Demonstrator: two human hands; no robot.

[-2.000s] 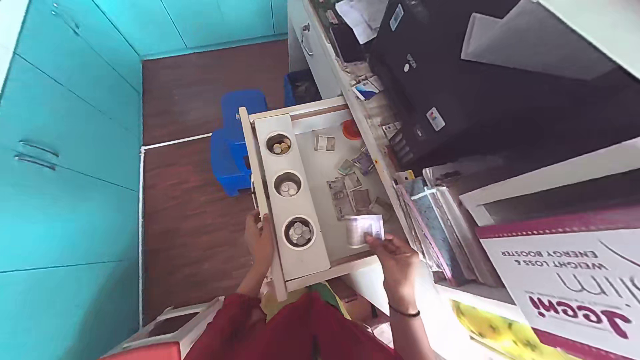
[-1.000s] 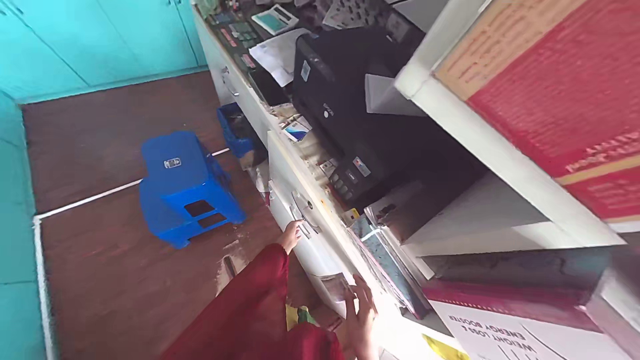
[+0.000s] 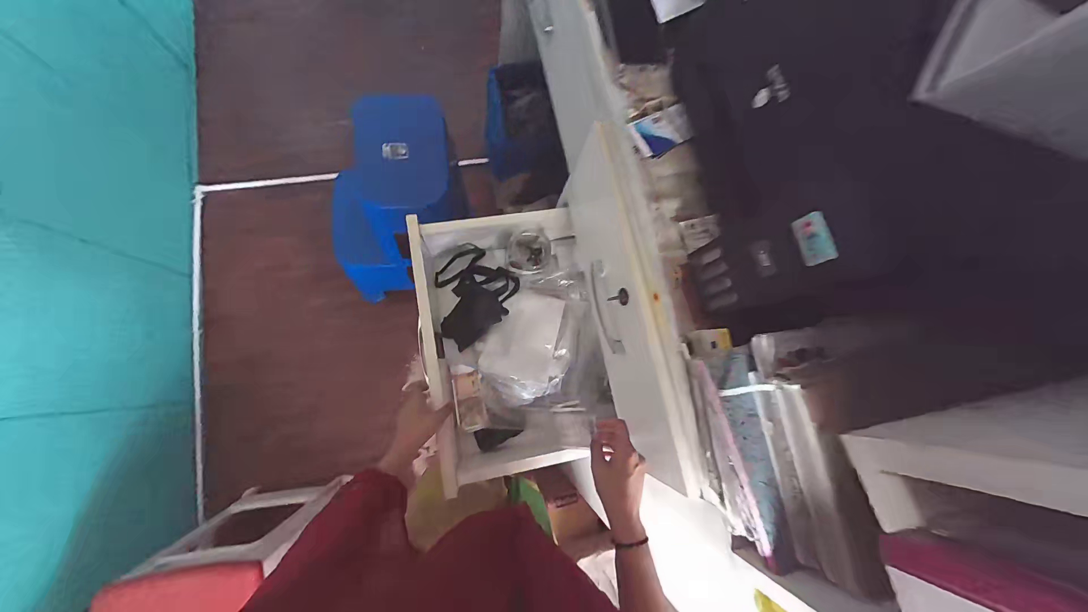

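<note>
An open white drawer (image 3: pixel 510 466) holds clear plastic bags with white contents (image 3: pixel 525 344), a black strapped item (image 3: pixel 473 310), a round clear container (image 3: pixel 529 251) and a small orange-and-white packet (image 3: pixel 468 399). My left hand (image 3: pixel 415 425) is at the drawer's front panel, its fingers on the near part of the edge. My right hand (image 3: pixel 618 450) is at the near back corner of the drawer, fingers curled; whether it holds something is not plain. Above this drawer is another one, shut, with a handle (image 3: pixel 605 310) and a key (image 3: pixel 620 297) in its lock.
A blue plastic stool (image 3: pixel 399 170) and a blue bin (image 3: pixel 520 119) stand on the floor beyond. On the counter are a black printer (image 3: pixel 790 170) and upright files (image 3: pixel 756 450). A red-and-white seat (image 3: pixel 195 569) is at lower left, teal cabinets (image 3: pixel 93 280) at far left.
The upper drawer with coins and banknotes, open two seconds ago, is shut. A lower drawer now stands open. The note seen earlier in my right hand is no longer plainly visible.
</note>
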